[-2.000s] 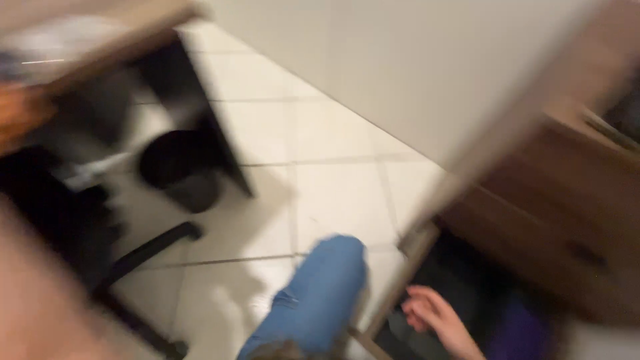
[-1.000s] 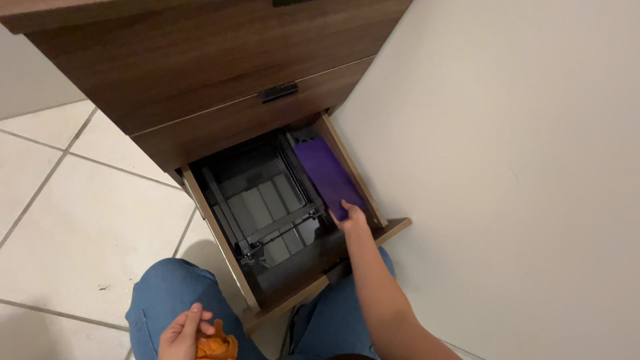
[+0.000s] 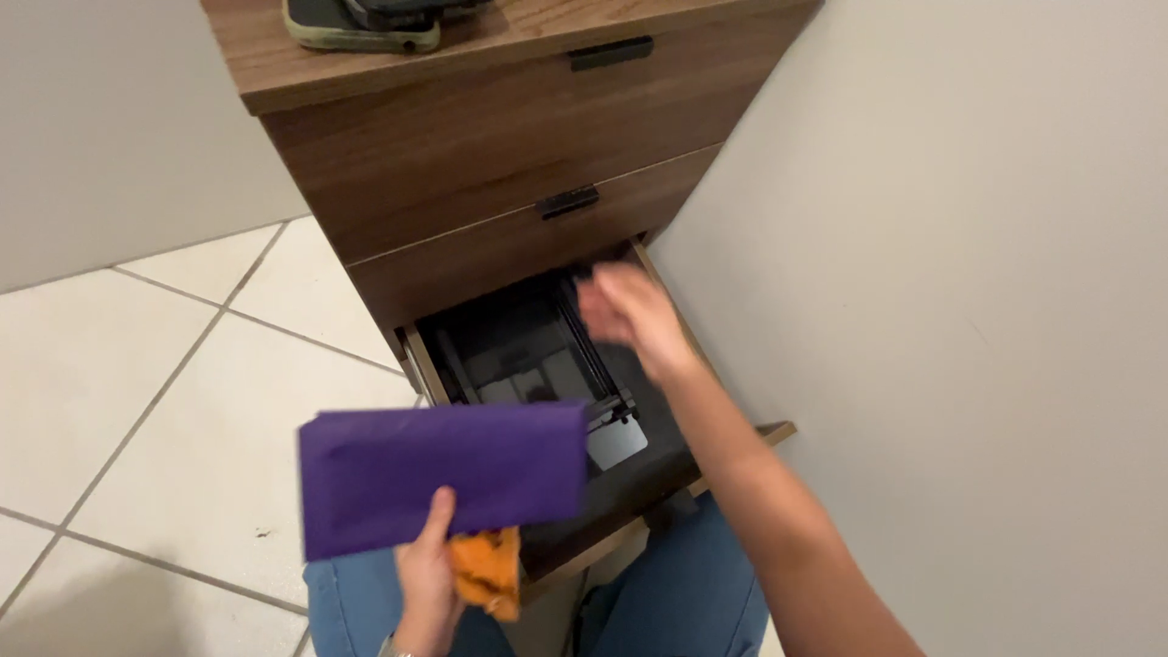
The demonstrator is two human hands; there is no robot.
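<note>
My left hand (image 3: 429, 575) holds a flat purple folded item (image 3: 443, 474), its thumb across the lower edge. An orange cloth-like item (image 3: 488, 570) is in the same hand, under the purple one. My right hand (image 3: 630, 315), blurred and with nothing seen in it, is over the back right of the open bottom drawer (image 3: 662, 447). In the drawer lies a black frame-like object with a glossy dark panel (image 3: 520, 356), partly covered by the purple item. A small light grey flat piece (image 3: 618, 444) is near its front corner.
The wooden drawer cabinet (image 3: 493, 137) has two closed drawers above, with black handles (image 3: 568, 203). Phone-like devices (image 3: 365, 27) lie on its top. A pale wall (image 3: 931, 274) rises at the right. Tiled floor (image 3: 137, 392) is at the left, and my knees flank the drawer front.
The purple item, in the drawer under my right hand a second ago, is out and in my left hand. My right hand has moved toward the drawer's back. The view has shifted.
</note>
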